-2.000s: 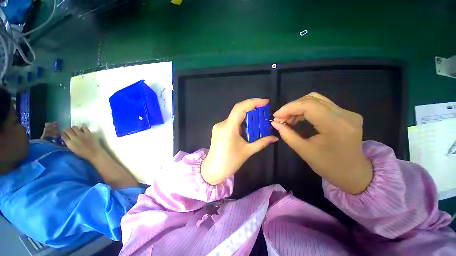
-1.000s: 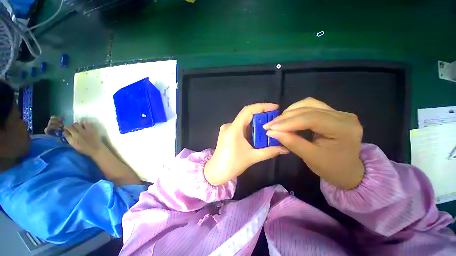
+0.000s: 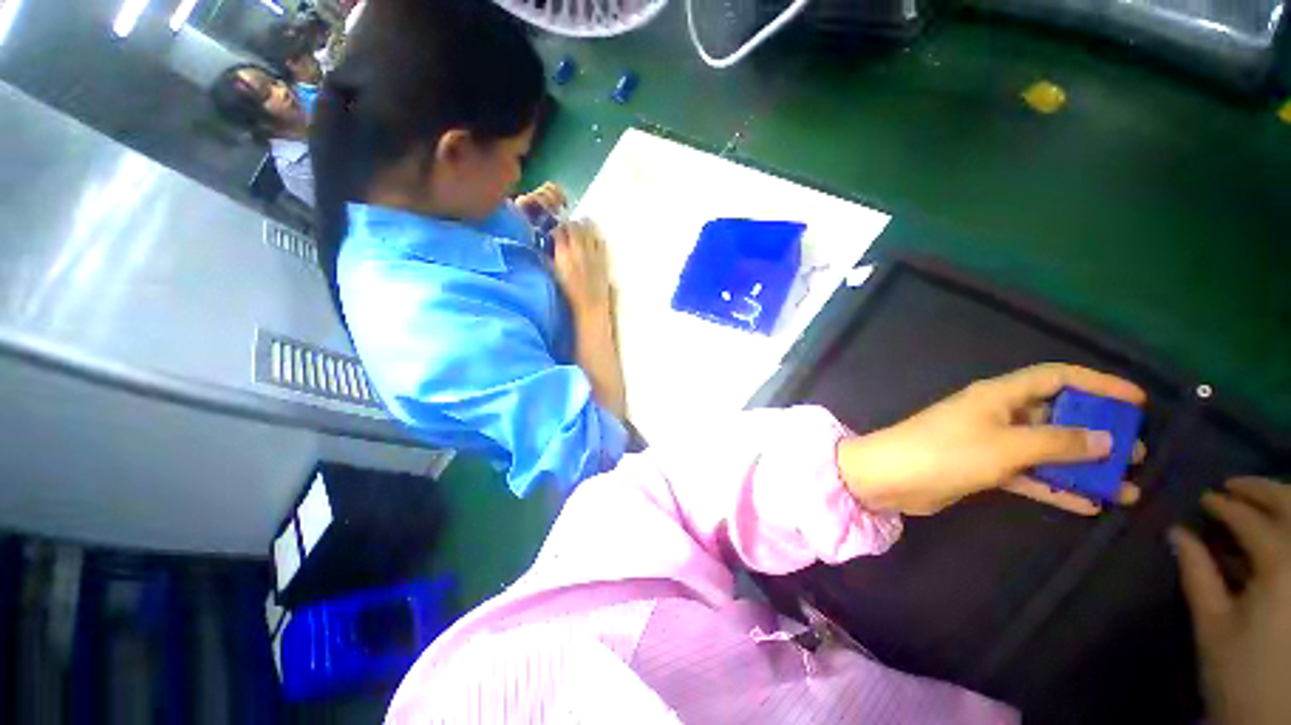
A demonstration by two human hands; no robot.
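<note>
My left hand (image 3: 991, 442) holds a blue block-shaped unit (image 3: 1087, 445), or a pair of them side by side, above the black tray (image 3: 906, 602) near its centre divider. The thumb lies across the blue face. My right hand (image 3: 1246, 567) is at the right edge of the picture, partly cut off and apart from the blue unit. Its thumb and fingers are spread, and no object shows between them.
A co-worker in blue (image 3: 460, 312) sits at the left by a pale mat (image 3: 658, 213) with a blue bin (image 3: 739, 272). Small blue units (image 3: 623, 88) and a yellow piece (image 3: 1045, 96) lie on the green bench. A blue crate (image 3: 361, 637) is at lower left.
The view has swung to the left and tilted, so the scene sits further right. My right hand has come away from the blue unit. My left hand still holds it, now with the thumb over its face.
</note>
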